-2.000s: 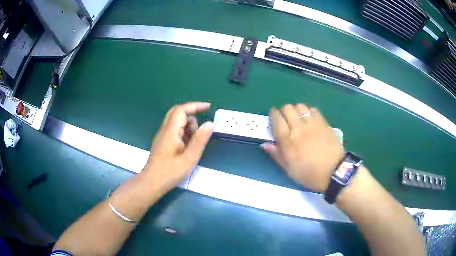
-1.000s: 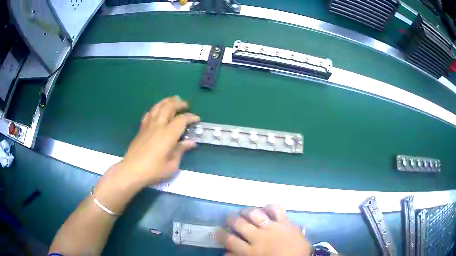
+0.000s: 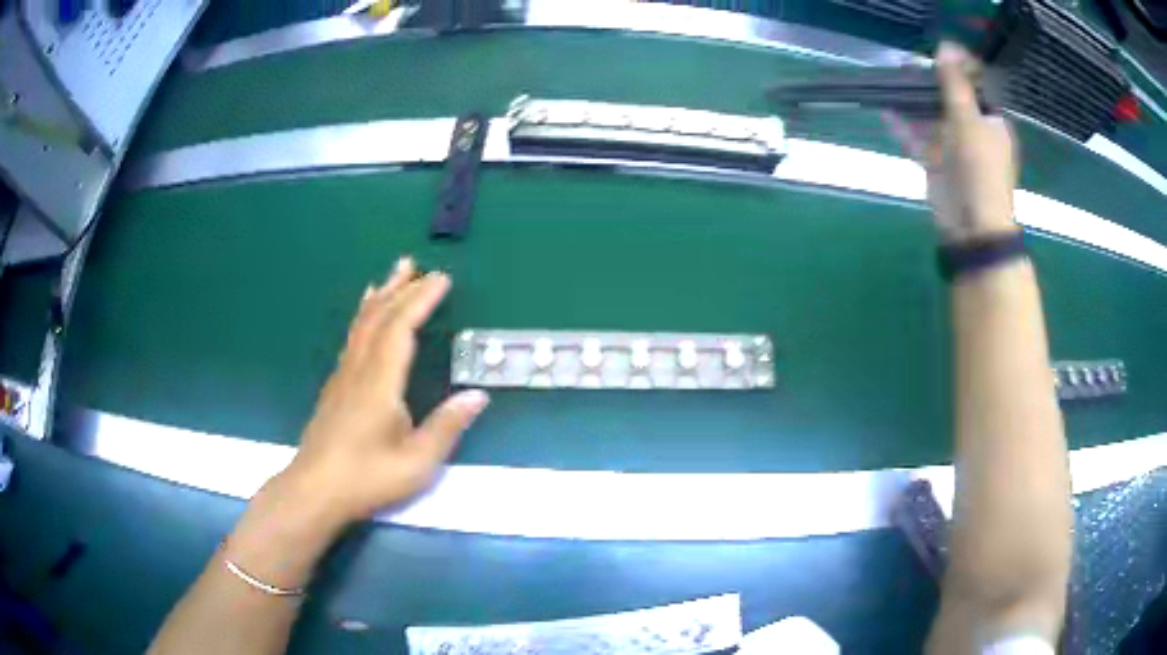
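Note:
A grey carrier fixture (image 3: 614, 360) with a row of several round studs lies on the green bench in front of me. My left hand (image 3: 384, 390) is at its left end, fingers apart, holding nothing. My right hand (image 3: 970, 160) reaches to the far right, at a blurred long dark bar (image 3: 877, 94) beside the dark ribbed stack. The fingers are partly hidden behind the hand and blurred, and the bar seems gripped.
Stacked fixtures (image 3: 646, 129) and a black locating block (image 3: 458, 177) lie on the far rail. A ribbed stack (image 3: 1069, 74) stands far right. A short studded block (image 3: 1090, 379), a shiny bag (image 3: 1126, 544) and a patterned strip sheet (image 3: 576, 632) are nearer. A white machine (image 3: 109, 77) stands left.
My right hand has moved from the near edge to the far right, by the dark bar. My left hand has let go of the studded fixture. The patterned sheet now shows at the near edge.

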